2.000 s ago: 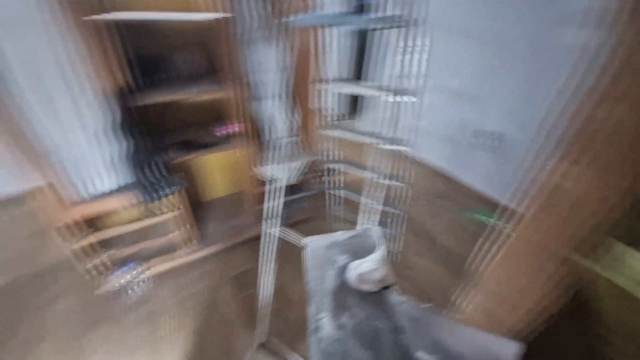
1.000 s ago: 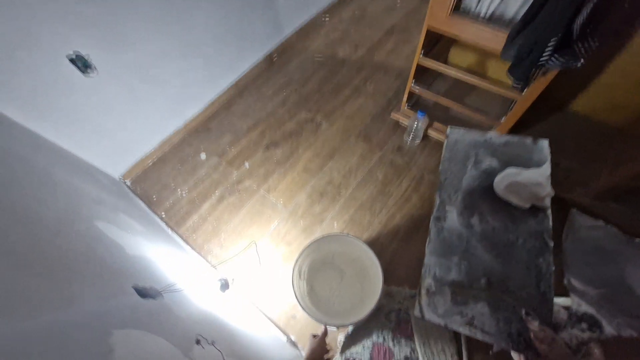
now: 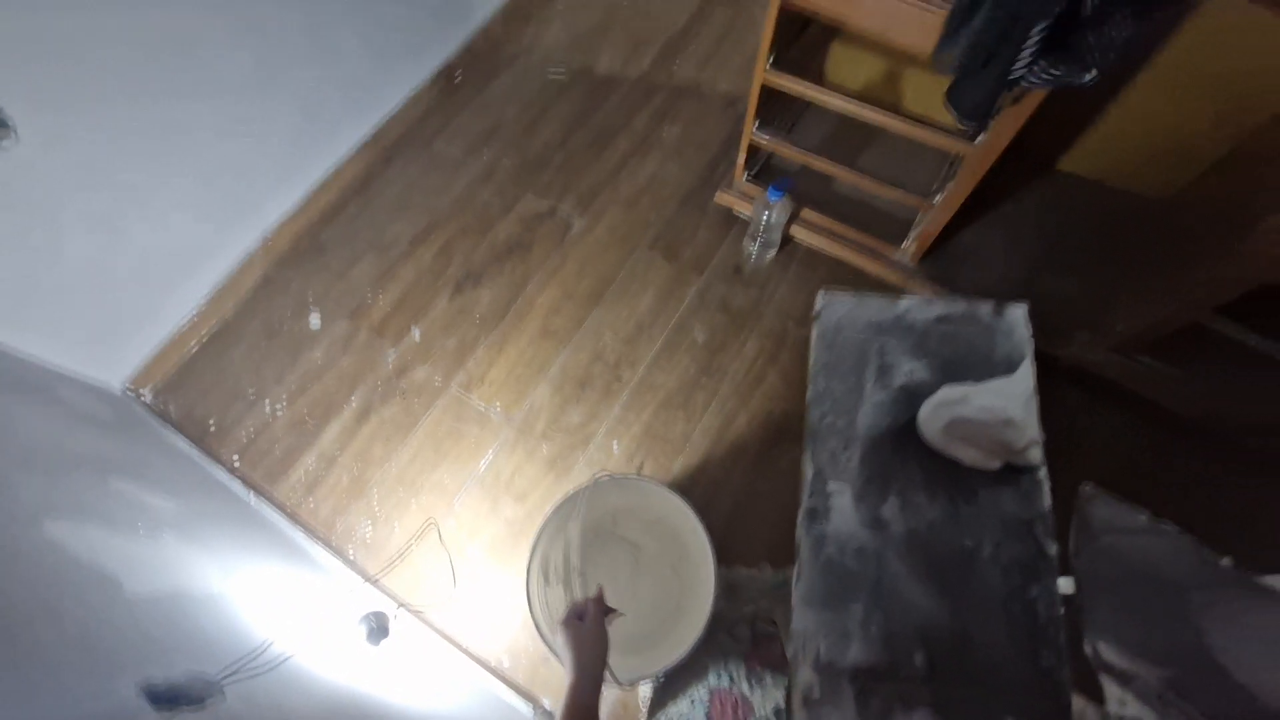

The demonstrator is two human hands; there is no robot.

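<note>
My left hand (image 3: 588, 625) reaches from the bottom edge over the near left part of a round white bucket (image 3: 650, 560). Its fingers are blurred near what looks like the bucket's thin handle; whether they grip it I cannot tell. Pale material lies inside the bucket. To the right, a long grey-smeared board (image 3: 925, 560) has a lump of white paste-like material (image 3: 980, 420) at its right edge. My right hand cannot be made out. Patterned cloth (image 3: 730, 695) shows between bucket and board at the bottom.
A wooden shelf frame (image 3: 850, 175) with dark clothing (image 3: 1030, 60) stands at upper right, a plastic bottle (image 3: 768, 225) by its base. Bright light falls on the left wall, near a hanging fitting (image 3: 375, 628) and wires. White spots dot the wood floor (image 3: 540, 300). Another grey surface (image 3: 1160, 600) lies right.
My left hand has moved from the bucket's near rim to over its opening. A hand seen at the board's near end one second ago no longer shows. The view has swung strongly since two seconds ago.
</note>
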